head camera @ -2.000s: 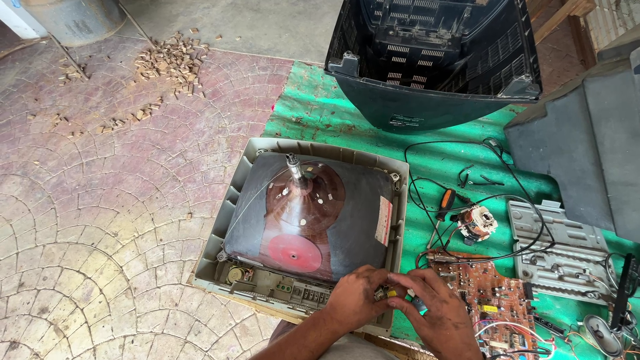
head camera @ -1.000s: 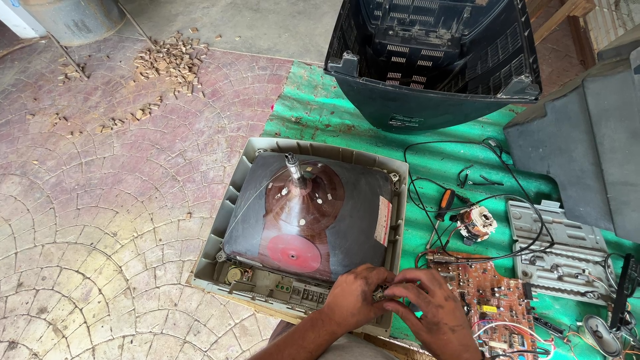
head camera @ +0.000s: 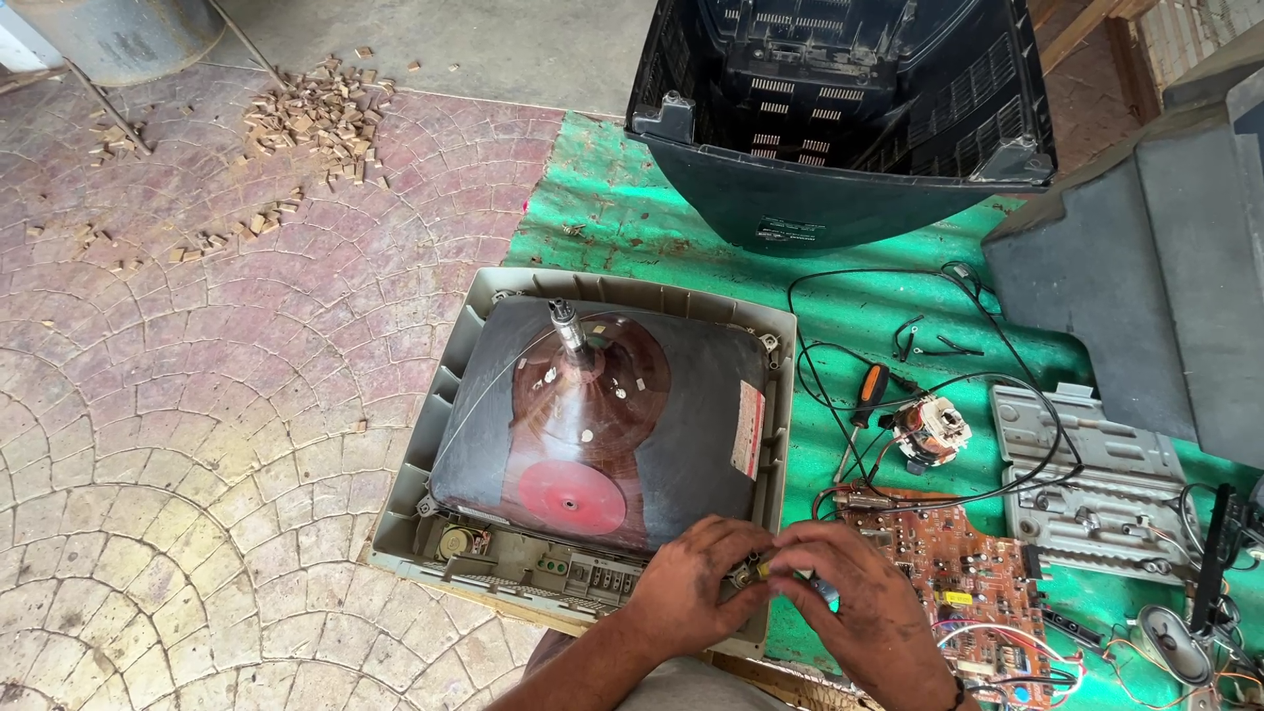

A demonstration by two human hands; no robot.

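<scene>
A cathode-ray tube [head camera: 583,415] lies neck up in a grey plastic television front frame [head camera: 449,395]. My left hand [head camera: 696,583] rests at the frame's lower right corner, fingers bent towards the right hand. Fingertip to fingertip with it, my right hand [head camera: 844,592] pinches at the same corner. Something small and yellowish shows between the fingers; what it is, and whether the left fingers grip it too, is hidden. Near the frame's lower left corner sits a small round speaker [head camera: 457,542].
A black television back shell [head camera: 800,197] stands behind. On the right lie an orange-handled screwdriver [head camera: 871,390], a copper deflection yoke [head camera: 928,432], a circuit board [head camera: 948,563], a grey tool case [head camera: 1096,484], a black cable [head camera: 1017,346] and an oval speaker [head camera: 1175,644], over green corrugated sheeting [head camera: 681,237].
The fingers of both hands have shifted slightly at the frame's corner. The tube, the frame and the parts around them have stayed in place.
</scene>
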